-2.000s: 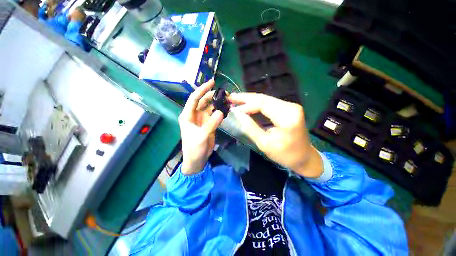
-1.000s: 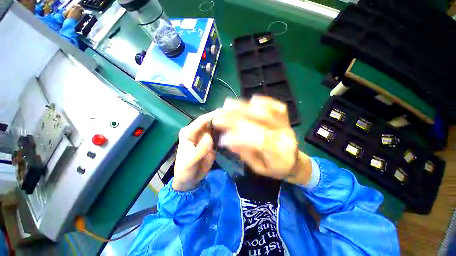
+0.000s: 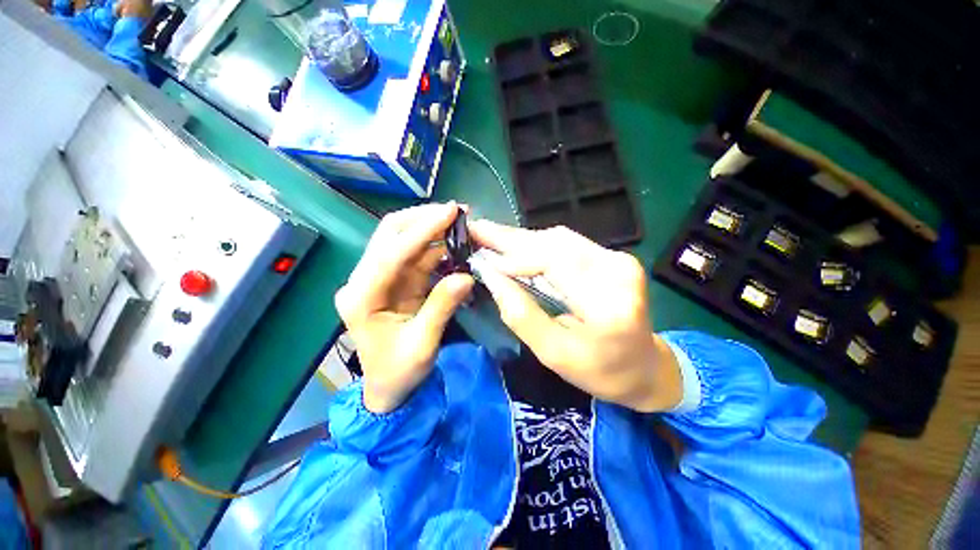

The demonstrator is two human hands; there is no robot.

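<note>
My left hand (image 3: 400, 295) pinches a small black module (image 3: 459, 241) upright between thumb and fingers, in front of my chest. My right hand (image 3: 580, 312) meets it from the right and holds a slim, pale tool (image 3: 548, 300), whose tip end is at the module. The exact contact is too small to tell. A narrow black tray (image 3: 570, 145) beyond my hands has one module (image 3: 561, 45) in its far end pocket. A wider black tray (image 3: 806, 304) at the right holds several modules with silver-gold faces.
A blue and white controller box (image 3: 371, 118) with a clear cup (image 3: 342, 54) stands behind my left hand. A white machine (image 3: 172, 247) with red buttons is at the left. Dark stacked trays (image 3: 860, 64) and a green-topped block (image 3: 838, 161) are far right. Another person's hands show top left.
My hands were apart from the tray and blurred together a second ago; now they are clearer, with the fingertips meeting at the module. The slim tool now shows in my right hand. The view has shifted slightly.
</note>
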